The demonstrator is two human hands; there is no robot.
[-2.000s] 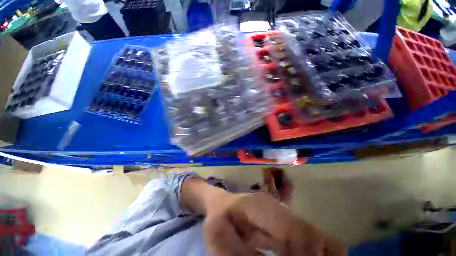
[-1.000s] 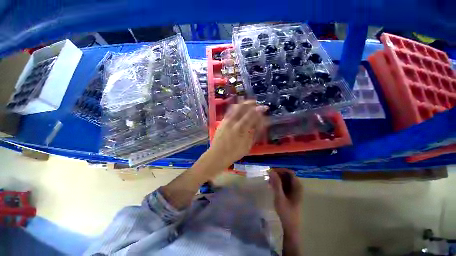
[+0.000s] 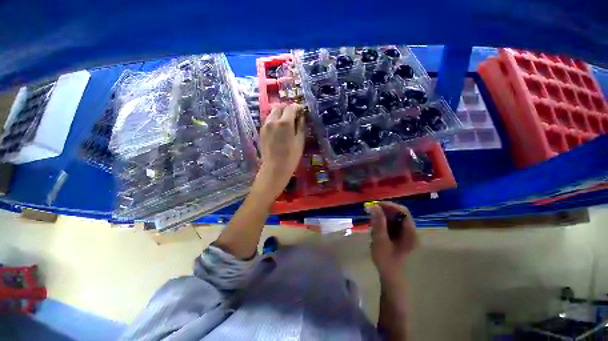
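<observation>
A red tray point(image 3: 360, 196) with square pockets holds small dark and yellow parts on the blue shelf. A clear blister tray point(image 3: 363, 100) of round black parts lies on top of it, tilted. My left hand point(image 3: 283, 136) reaches over the red tray's left side; its fingertips touch small parts beside the clear tray, and whether they grip one is hidden. My right hand point(image 3: 393, 233) is in front of the shelf edge, thumb and finger closed on a small part point(image 3: 371, 207) with a yellow end, too small to name.
Stacked clear trays point(image 3: 193, 143) with a white bag-like piece on top lie left of the red tray. A white box point(image 3: 63, 116) of dark parts is at far left. Red pocket trays point(image 3: 557, 100) and a small clear tray point(image 3: 475, 123) are at right, behind a blue post point(image 3: 457, 76).
My left hand has moved up and left, from the clear tray's front edge to the red tray's left pockets. My right hand has risen slightly, and the yellow-ended part now shows at its fingertips.
</observation>
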